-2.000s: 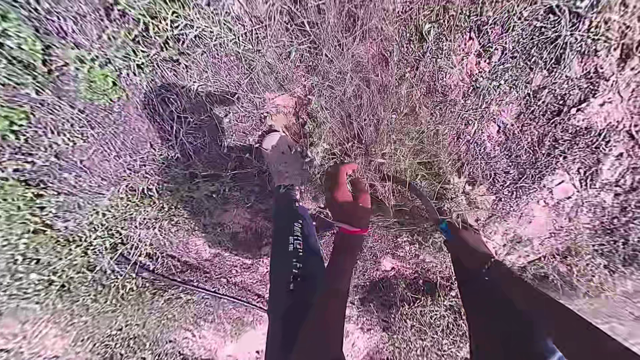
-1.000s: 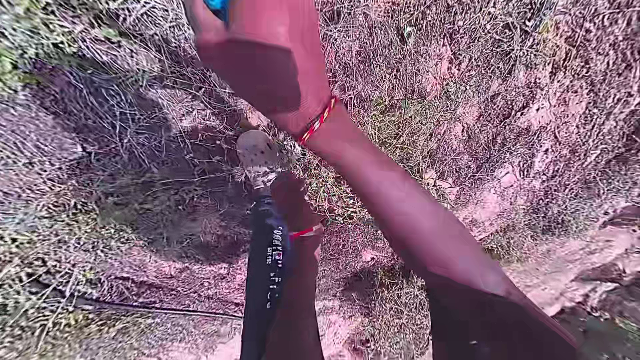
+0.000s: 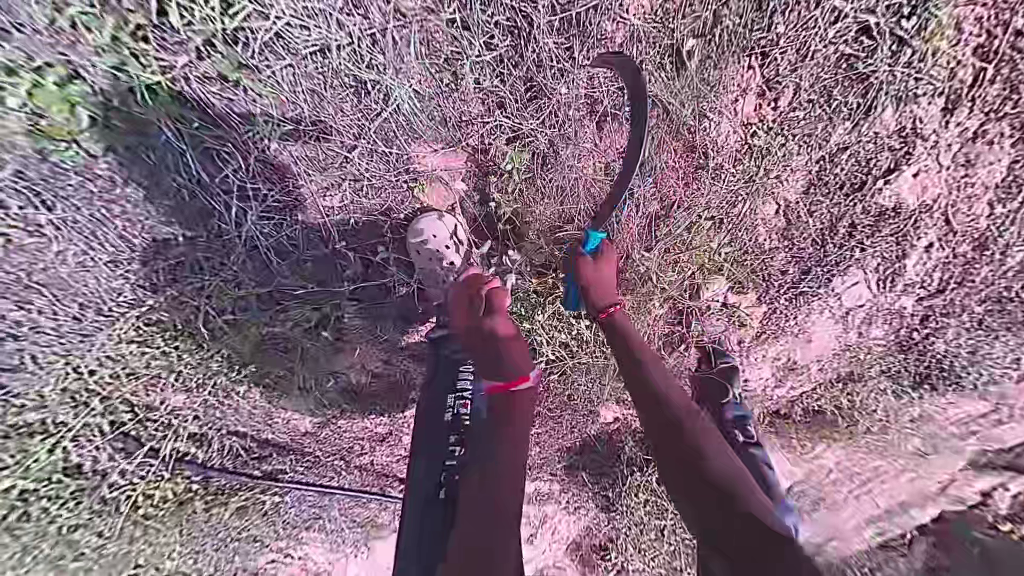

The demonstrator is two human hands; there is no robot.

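Note:
My right hand (image 3: 598,276) grips the blue handle of a sickle (image 3: 636,120), whose dark curved blade points up and hooks to the left over dry stems. A red band circles that wrist. To the left, my left hand (image 3: 480,300) is curled low over the grass beside a perforated light clog (image 3: 438,240) on my foot. Some thin stems and leaves (image 3: 506,260) show at its fingertips, but whether it grips them is not clear. A red and white band is on the left wrist.
Dry, tangled grass (image 3: 320,104) covers the ground ahead. My legs are in dark trousers (image 3: 436,448) with printed writing. A thin dark hose or pole (image 3: 296,484) lies at the lower left. Bare pinkish soil (image 3: 880,480) shows at the lower right, and green weeds (image 3: 60,104) at the upper left.
My right hand, raised close to the camera one second ago, is now lower and farther off, and the whole sickle shows. My left hand stays low near the clog.

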